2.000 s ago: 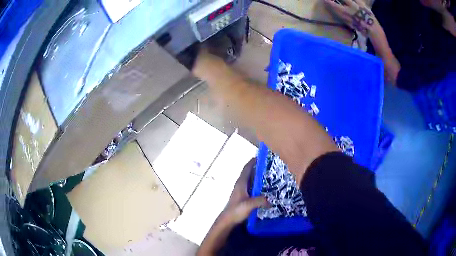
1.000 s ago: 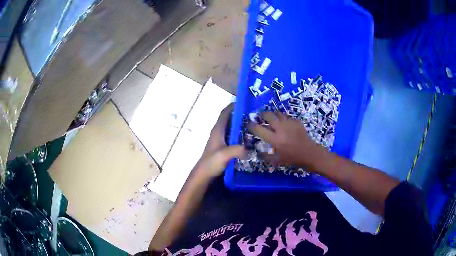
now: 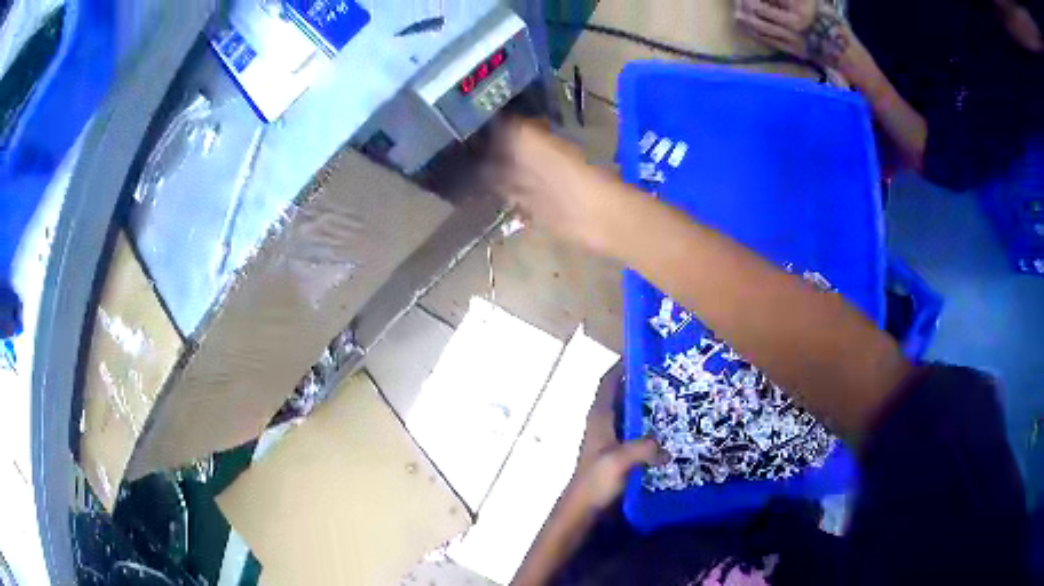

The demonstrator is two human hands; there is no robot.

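A blue plastic bin (image 3: 756, 103) stands tilted in front of me, with a heap of small silver-black plates (image 3: 733, 424) at its near end and a few loose ones higher up. My left hand (image 3: 618, 467) grips the bin's left wall near the bottom corner, with fingers over the rim. My right hand (image 3: 515, 166) reaches across the bin to a dark spot just below a grey box with a red digital display (image 3: 483, 71). The right hand is blurred and in shadow, so its fingers and anything in them cannot be made out.
White sheets (image 3: 492, 395) and a tan cardboard piece (image 3: 343, 492) lie left of the bin. A long carton (image 3: 286, 309) with small parts is beyond them. Dark green glossy bodies (image 3: 126, 527) are at lower left. Another person's hand (image 3: 790, 23) is at the top right.
My right hand has left the heap of plates in the bin and moved up and left to the display box. My left hand stays on the bin's left wall. The view has shifted.
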